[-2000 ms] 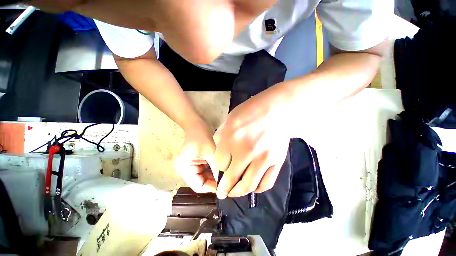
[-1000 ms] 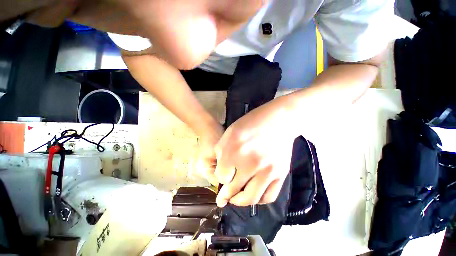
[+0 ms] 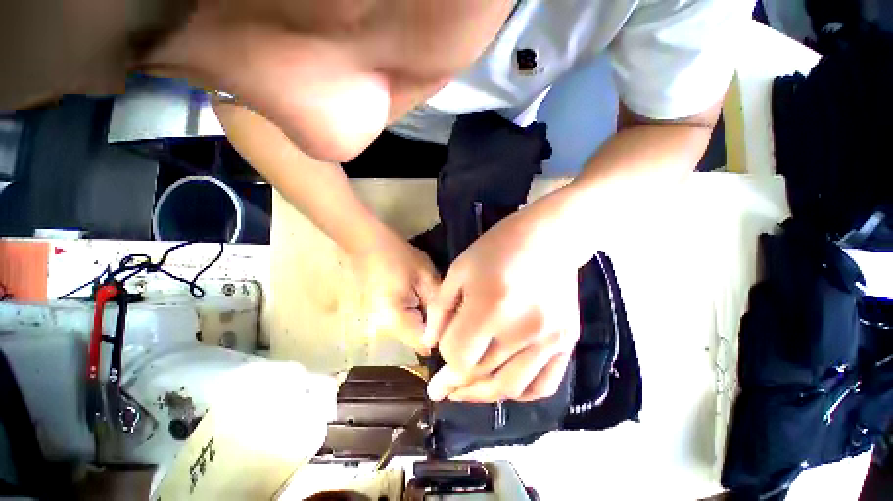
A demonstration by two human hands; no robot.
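Black fabric bag panel lies under the needle area, with a short pale zipper piece on it. A zippered black section curves out at its right. A black strip runs up towards the wearer's torso. My left hand, on the picture's right, lies over the fabric and pinches its edge just above the presser foot area. My right hand, on the picture's left, has curled fingers at the same edge, touching my left hand. The fabric between the fingers is mostly hidden.
Off-white sewing machine head stands lower left, beside a brown ridged metal block. Red-handled snips and black cord lie on the machine. Stacked black bag pieces fill the right edge. A round grey tube opening shows left.
My right hand first moved down towards the needle, then back up a little along the edge. The zippered section shifted slightly up. The strip near the torso looks more bunched.
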